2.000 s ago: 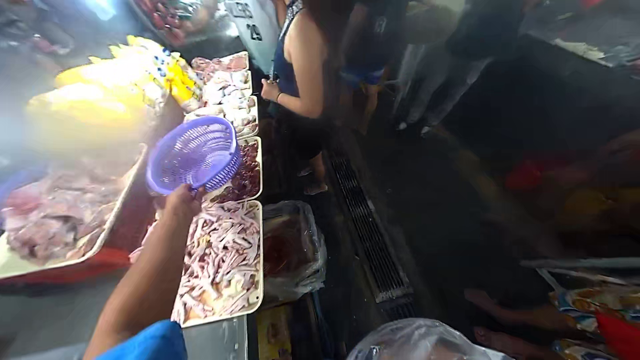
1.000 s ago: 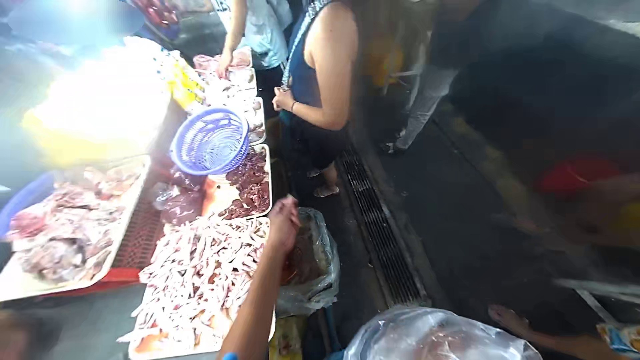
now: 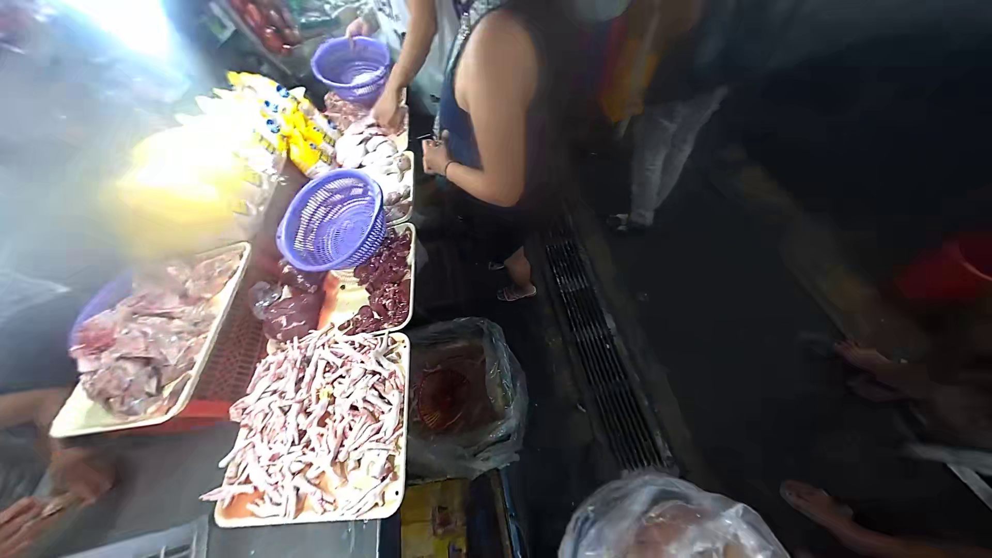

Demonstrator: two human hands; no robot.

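Neither of my hands is plainly in view. Chicken feet lie heaped on a cream tray (image 3: 400, 434) at the table's near edge. Behind it, a purple plastic basket (image 3: 335, 221) rests tilted by a tray of dark red organ meat (image 3: 387, 283). Bagged dark meat (image 3: 291, 310) lies to the left of that tray. Farther back are pale meat pieces (image 3: 376, 151). A person's hand (image 3: 387, 108) touches meat there, and their other hand (image 3: 358, 31) grips a second purple basket (image 3: 353, 70). At the left edge, blurred hands (image 3: 77, 473) seem to be another person's.
A tray (image 3: 218, 310) of meat cuts stands at left, near yellow-and-white packages (image 3: 302, 132). A plastic-lined container (image 3: 504, 395) and a clear plastic bag (image 3: 666, 519) are beside the table. A person in a dark top (image 3: 461, 124) stands by a floor grate (image 3: 597, 349).
One of my hands held the purple basket two seconds ago, then was apart from it over the tray edge; it has left view. The far person has a second purple basket in hand.
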